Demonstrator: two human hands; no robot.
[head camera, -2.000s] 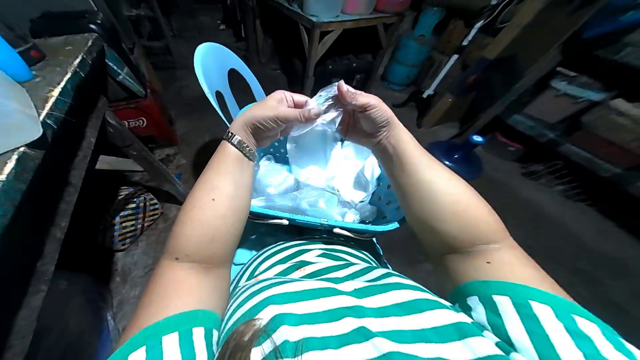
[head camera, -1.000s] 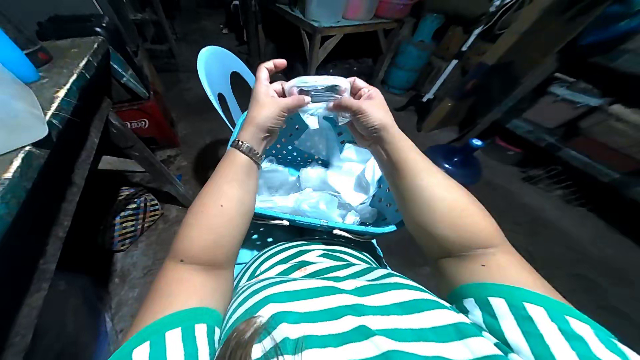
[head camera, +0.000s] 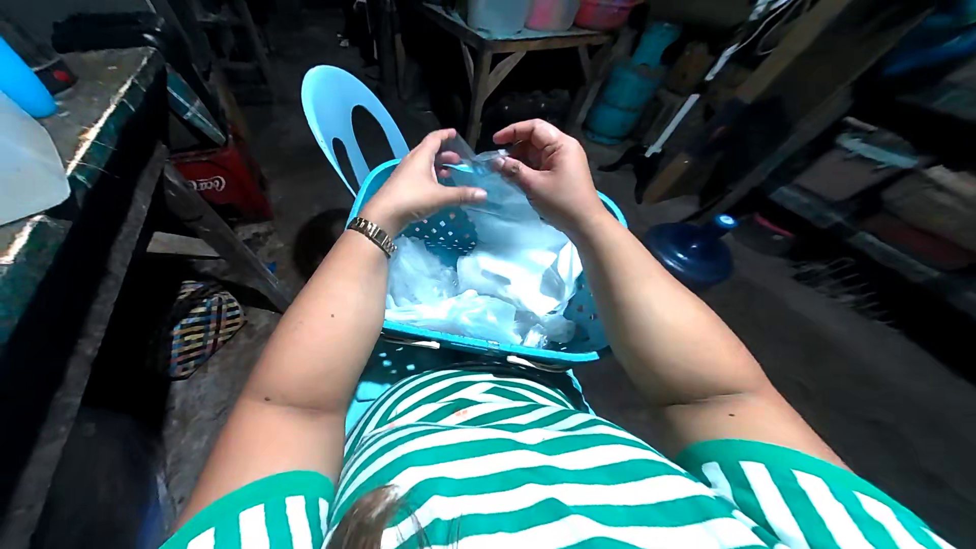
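A clear plastic bag hangs between my hands, above a blue perforated plastic basket. My right hand pinches the bag's upper edge between thumb and fingers. My left hand, with a metal-band watch on its wrist, is beside the bag's left side; its fingers and thumb are spread, and whether they grip the film is hard to see. Crumpled clear and whitish plastic bags lie in the basket. The basket stands close in front of my striped shirt, and the bag's lower part merges visually with the pile.
A light blue plastic chair is behind the basket. At left are a tiled counter and a red crate. A blue water jug rests on the floor at right. Farther back stand a wooden table and a gas cylinder.
One second ago both hands held a bag's opening spread wide above the basket. Now the film hangs narrower at the fingers, and my right hand's fingers are raised and curled.
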